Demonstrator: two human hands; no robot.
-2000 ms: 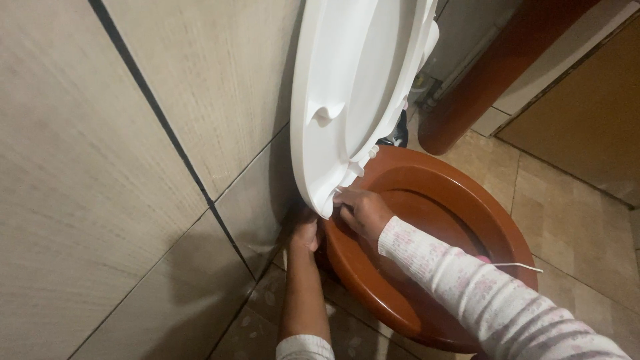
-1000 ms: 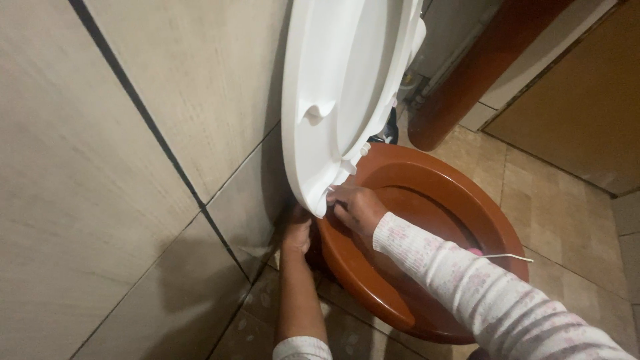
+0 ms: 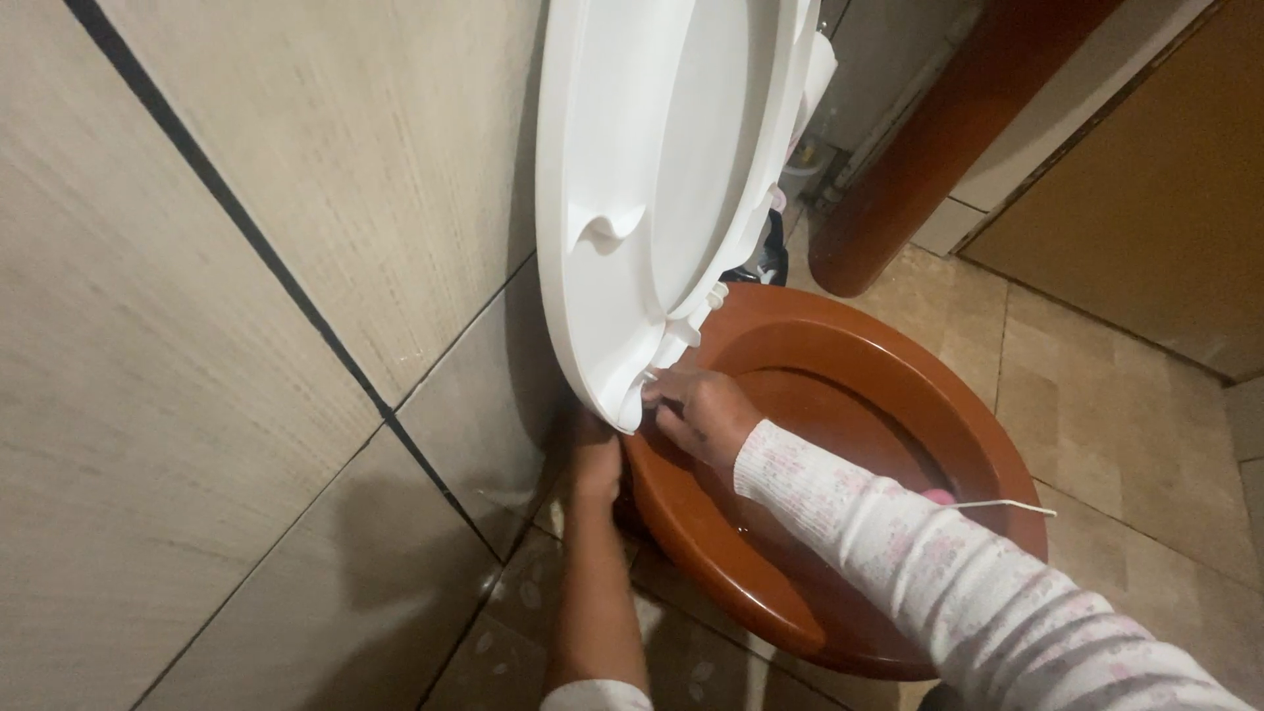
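A white plastic toilet seat and lid [image 3: 612, 168] stand raised against the tiled wall, above the rim of a reddish-brown toilet bowl [image 3: 948, 395]. My right hand [image 3: 706, 410] is at the lower hinge end of the seat, fingers bent close to a small white fitting; what the fingertips hold is hard to see. Below the seat's lower corner, beside the outer side of the bowl, is my left hand [image 3: 594, 464], its fingers hidden behind the seat and rim. A pink thing [image 3: 938, 497] with a thin white stick [image 3: 1007, 507] lies at the bowl's far right edge.
Large beige wall tiles [image 3: 296, 197] rise close on the left. Behind the bowl, a reddish-brown column [image 3: 928, 148] reaches the tiled floor [image 3: 1106, 415]. A dark object [image 3: 773, 252] and a small container [image 3: 805, 163] are behind the seat. A brown panel [image 3: 1155, 178] is at upper right.
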